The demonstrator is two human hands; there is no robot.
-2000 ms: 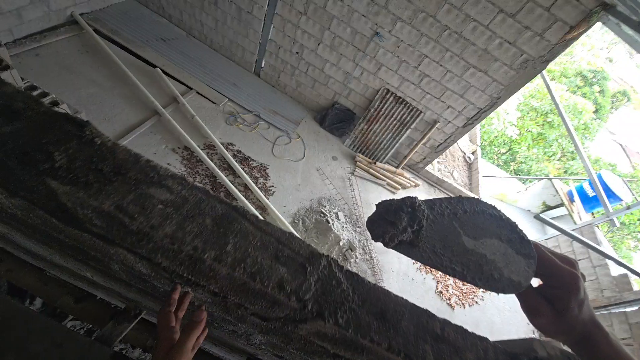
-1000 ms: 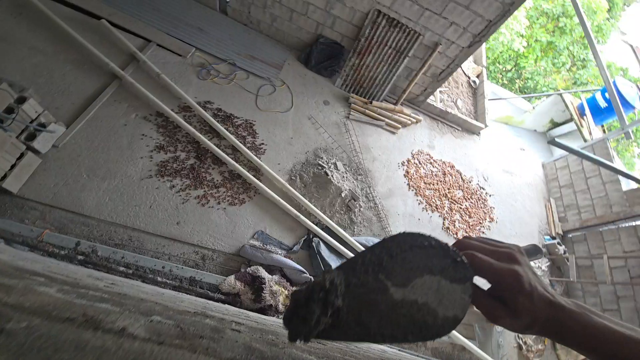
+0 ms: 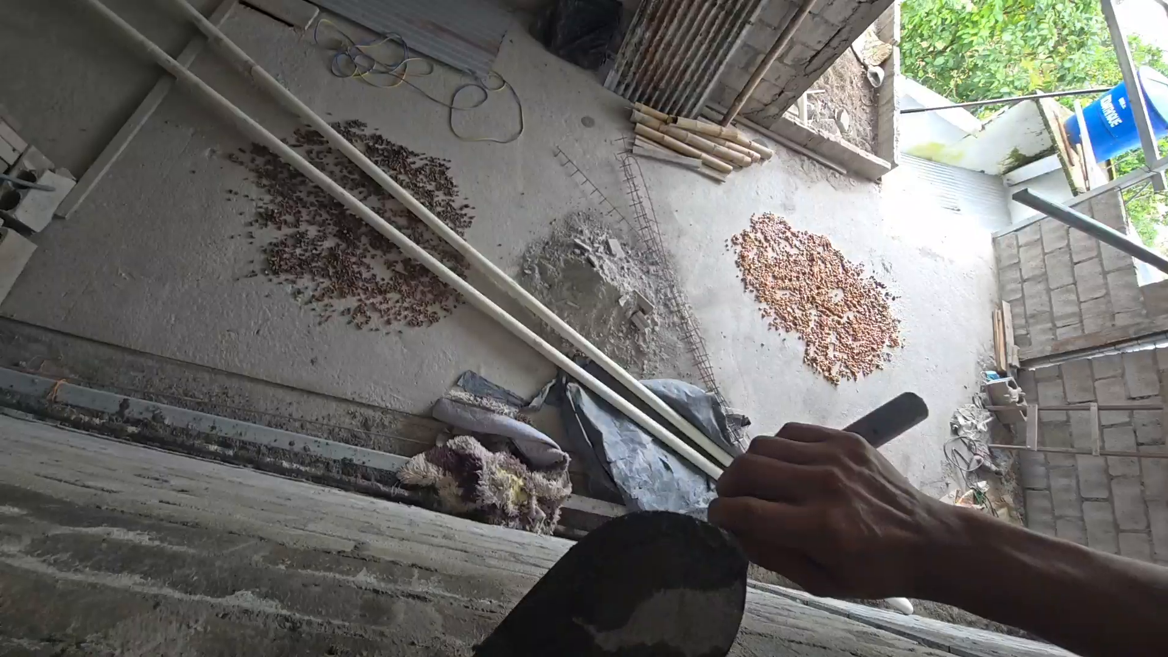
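My right hand (image 3: 812, 511) is closed round the handle of a mason's trowel (image 3: 639, 593), at the lower right. The dark rounded blade points down and left, partly cut off by the bottom edge, and bears a lighter grey smear. The handle's end sticks out above my knuckles. Behind the blade runs a rough grey block or mortar surface (image 3: 228, 538) across the bottom. My left hand is out of view. A shaggy, dirty cloth (image 3: 493, 484) and grey plastic sheeting (image 3: 639, 447) lie just left of my right hand.
Two long pale poles (image 3: 401, 228) cross the view diagonally. On the concrete floor below lie dark scattered pieces (image 3: 365, 228), orange-brown pieces (image 3: 821, 297), grey rubble (image 3: 593, 283), wire lattice (image 3: 662, 255) and bamboo lengths (image 3: 698, 141). A blue barrel (image 3: 1122, 114) stands at upper right.
The view has shifted a lot. My left hand, seen two seconds ago, is out of view. The trowel has turned from roughly level to pointing down-left, and the dark lump at its tip no longer shows.
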